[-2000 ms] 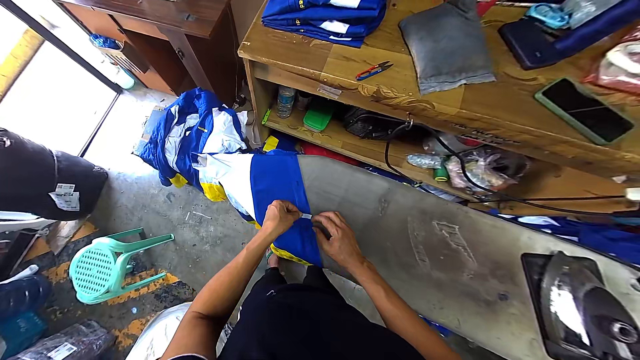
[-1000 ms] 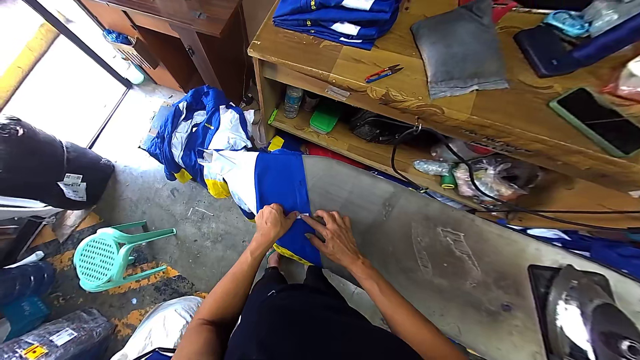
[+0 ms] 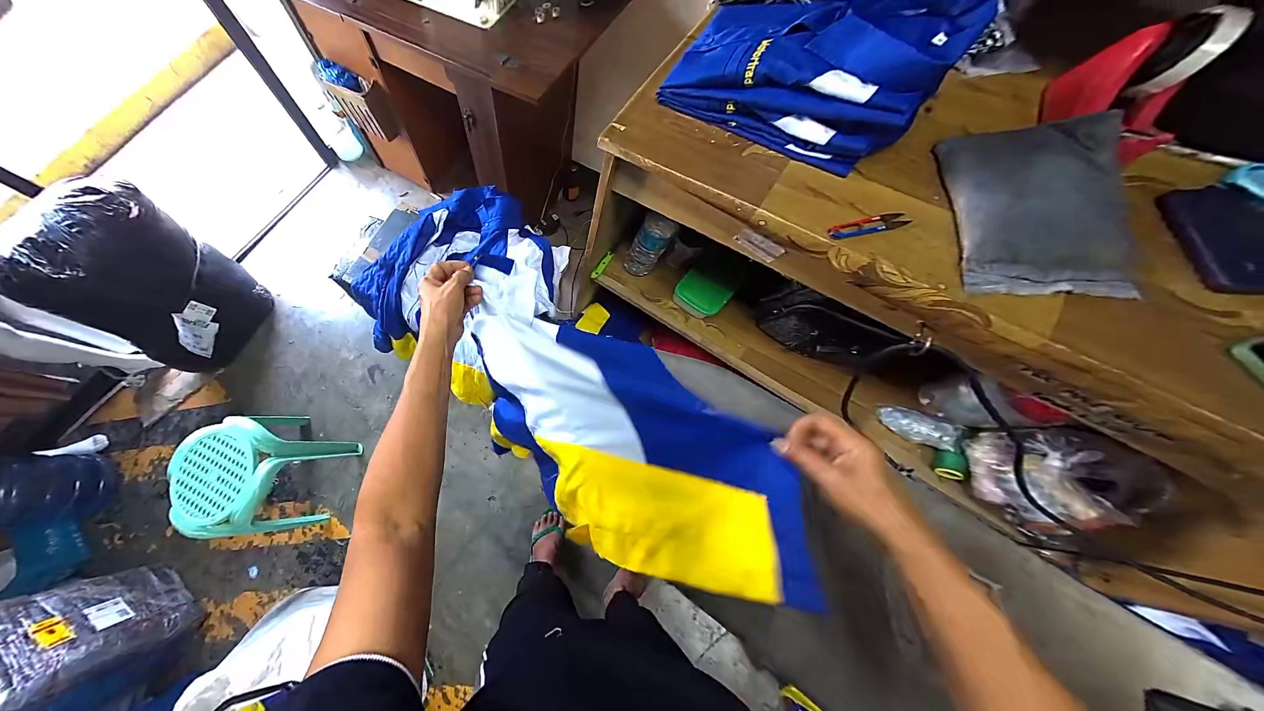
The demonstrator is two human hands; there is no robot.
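A blue, white and yellow garment (image 3: 652, 434) is spread in the air between my hands, over the near end of the grey ironing surface (image 3: 731, 380). My left hand (image 3: 451, 296) pinches its white part at the upper left, in front of a heap of blue and white garments (image 3: 474, 232). At the blue edge on the right, my right hand (image 3: 834, 459) holds the cloth between thumb and fingers, slightly blurred. The garment's lower edge shows a yellow panel and a blue border.
A wooden shelf unit (image 3: 780, 212) carries folded blue garments (image 3: 820, 79), thread snips (image 3: 869, 226) and a grey cushion (image 3: 1035, 207). Black cables (image 3: 1022, 464) hang at its front. A green plastic stool (image 3: 232, 474) and a large black bundle (image 3: 128, 267) stand at left.
Both hands were close together on the garment lying on the ironing surface. They are now wide apart, the left hand further up and left, with the garment lifted and its yellow panel showing.
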